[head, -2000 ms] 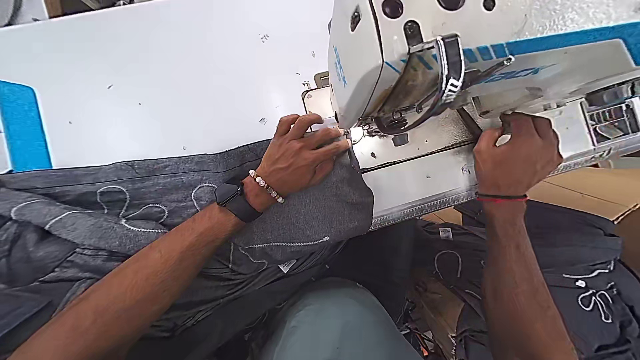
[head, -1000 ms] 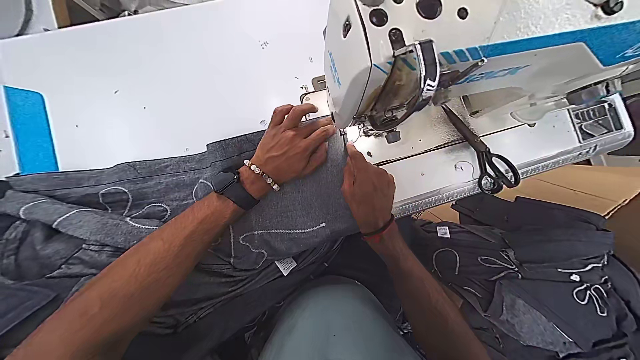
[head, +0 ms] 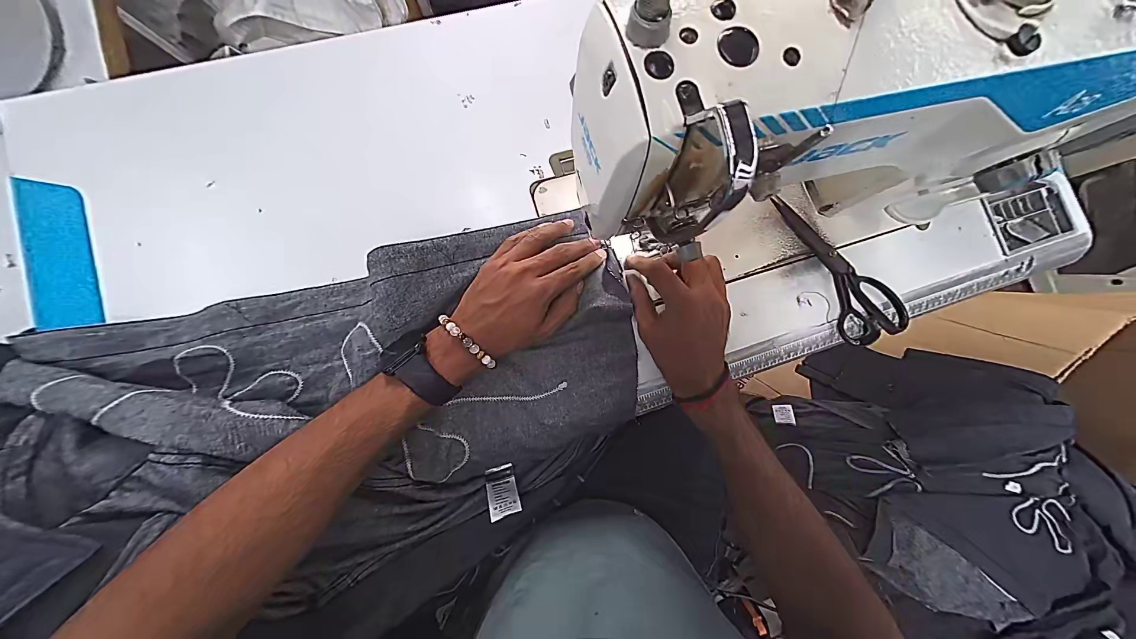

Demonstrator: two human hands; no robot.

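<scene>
A dark grey fabric garment (head: 497, 417) with white cords and a small white label lies over the table's front edge, its right edge at the needle area of a white and blue Jack sewing machine (head: 852, 106). My left hand (head: 532, 288) presses flat on the fabric, fingers spread, fingertips just left of the presser foot. Close to the presser foot, my right hand (head: 682, 315) has its thumb and index finger bent near the fabric's edge; whether they pinch anything is hidden. Black-handled scissors (head: 839, 275) rest on the machine bed, right of my right hand.
The white tabletop (head: 266, 177) extends to the left, with small lint scraps on it. Another pile of dark garments (head: 941, 461) lies at the lower right, beside a cardboard box (head: 1021, 328). A ruler strip (head: 799, 355) runs along the table's front edge.
My right hand has moved left from the scissors to the presser foot, and the scissors now lie uncovered. My left hand stays on the fabric.
</scene>
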